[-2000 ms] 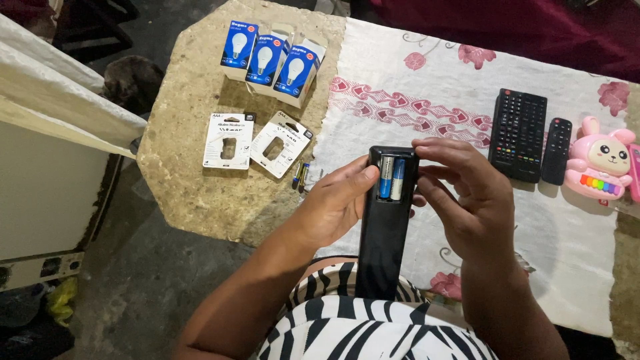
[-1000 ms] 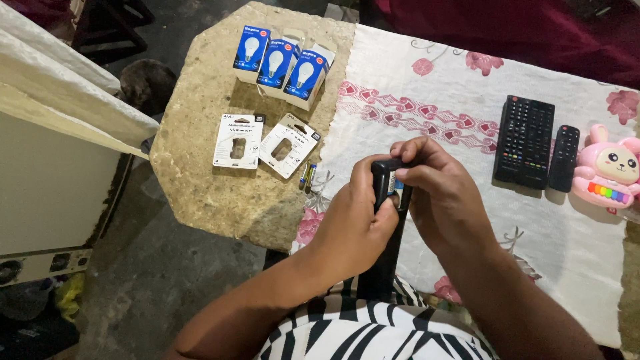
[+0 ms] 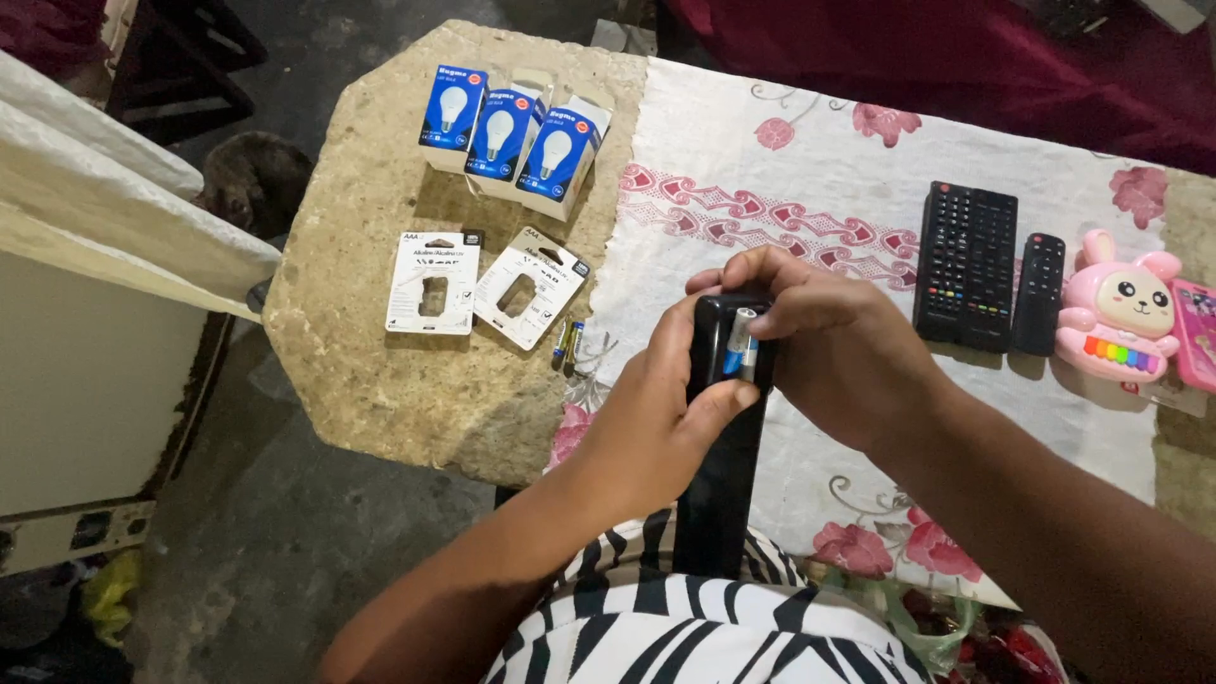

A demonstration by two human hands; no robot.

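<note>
A black remote control [image 3: 724, 475], back side up, is gripped near its far end by my left hand [image 3: 655, 408], whose thumb lies across the lower edge of the battery bay. My right hand [image 3: 826, 332] is at the bay's right side, its thumb touching the raised end of an AAA battery [image 3: 743, 326] that sits tilted there. Part of the bay is hidden by my fingers. Two small loose batteries [image 3: 568, 344] lie on the stone tabletop left of my hands, beside two opened battery cards [image 3: 432, 285] [image 3: 532, 288].
Three blue-and-white LED bulb boxes [image 3: 503, 138] stand at the table's back left. On the flowered cloth [image 3: 817, 180] to the right are a large black remote [image 3: 966, 266], a slim black remote [image 3: 1038, 294], a pink rabbit toy piano [image 3: 1119, 309] and a pink object [image 3: 1199, 332].
One battery's upper end now stands raised out of the bay; two seconds ago both lay flat in it. My left thumb has moved down over the bay's lower edge.
</note>
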